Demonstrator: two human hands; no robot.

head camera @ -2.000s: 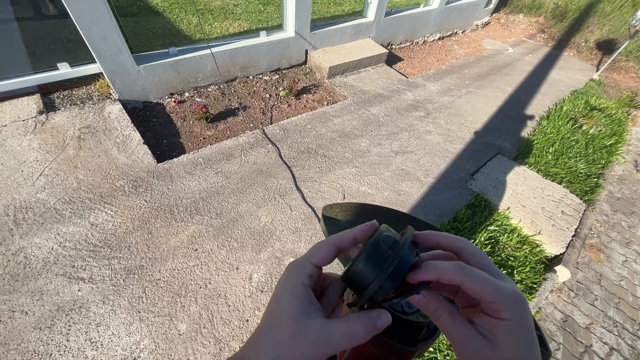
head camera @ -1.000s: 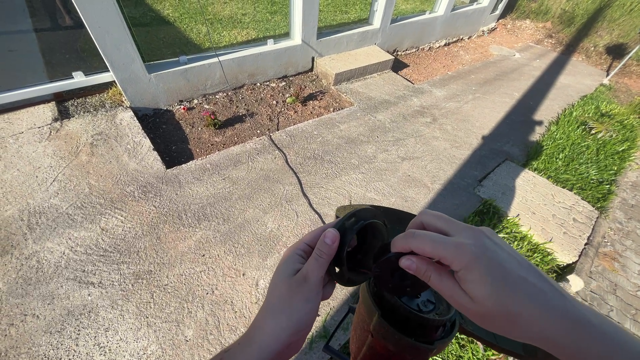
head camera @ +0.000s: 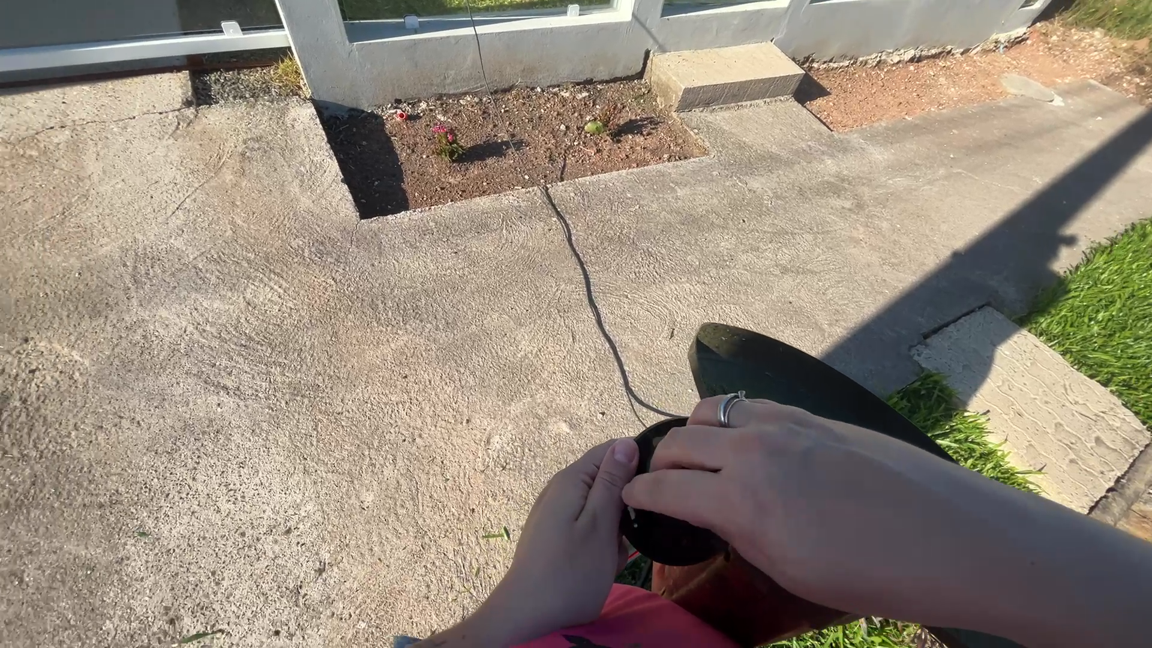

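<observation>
My left hand (head camera: 576, 531) grips the rim of a round black plastic part (head camera: 670, 538), its thumb on the near edge. My right hand (head camera: 774, 486), with a ring on one finger, lies over the same part with its fingertips at the opening; what they touch inside is hidden. Just below it is a reddish-brown housing (head camera: 738, 594), mostly covered by my right forearm. Behind my right hand a dark green curved guard (head camera: 792, 364) sticks out. A thin dark cord (head camera: 589, 292) runs over the concrete to the black part.
Rough concrete paving (head camera: 270, 360) spreads ahead. Beyond it lie a soil bed (head camera: 531, 144) with small flowers, a concrete step (head camera: 724, 76) and a low white wall (head camera: 504, 54) with glass panels. Grass (head camera: 1102, 297) and a stone slab (head camera: 1035, 405) are on the right.
One second ago the black part was tilted open above the housing, with my right hand at the housing. Now my right hand has moved over the black part. The view has shifted.
</observation>
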